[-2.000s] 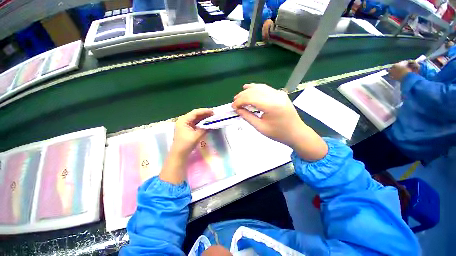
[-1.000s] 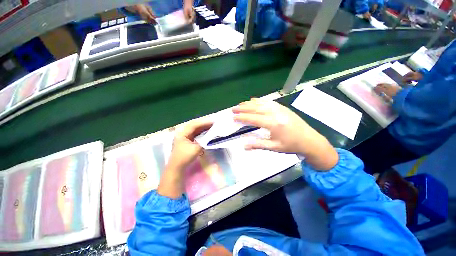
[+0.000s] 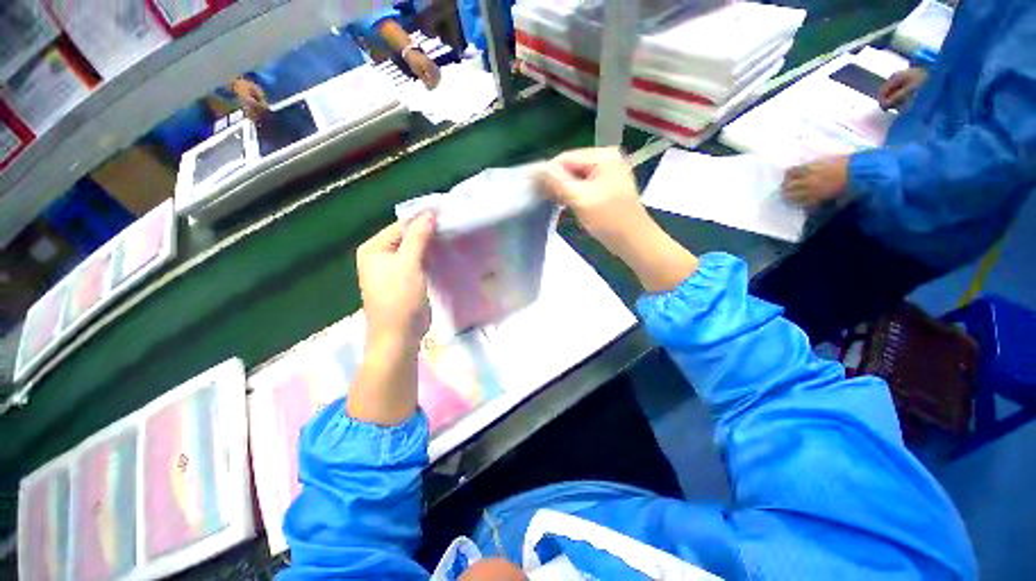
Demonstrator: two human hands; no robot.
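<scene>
A tablet in a protective bag (image 3: 489, 267) hangs from both hands above the tray in front of me. It shows pale pink and blue through the bag, and its top is blurred. My left hand (image 3: 395, 272) pinches the upper left corner. My right hand (image 3: 596, 193) pinches the upper right corner. Below it a white packing tray (image 3: 574, 297) holds pink-blue bagged tablets on its left side. The raised tablet and my left forearm hide part of the tray.
A filled tray (image 3: 136, 477) with three pastel panels lies at left. The green conveyor belt (image 3: 307, 289) runs behind. Stacked trays (image 3: 693, 68) with red bands sit beyond a grey post (image 3: 615, 80). White sheets (image 3: 727, 191) lie at right, near another worker's hand (image 3: 816, 182).
The bagged tablet went from lying nearly edge-on to hanging upright, its patterned face showing. Both hands rose. The view shifted, and the red-banded stack now stands behind the post.
</scene>
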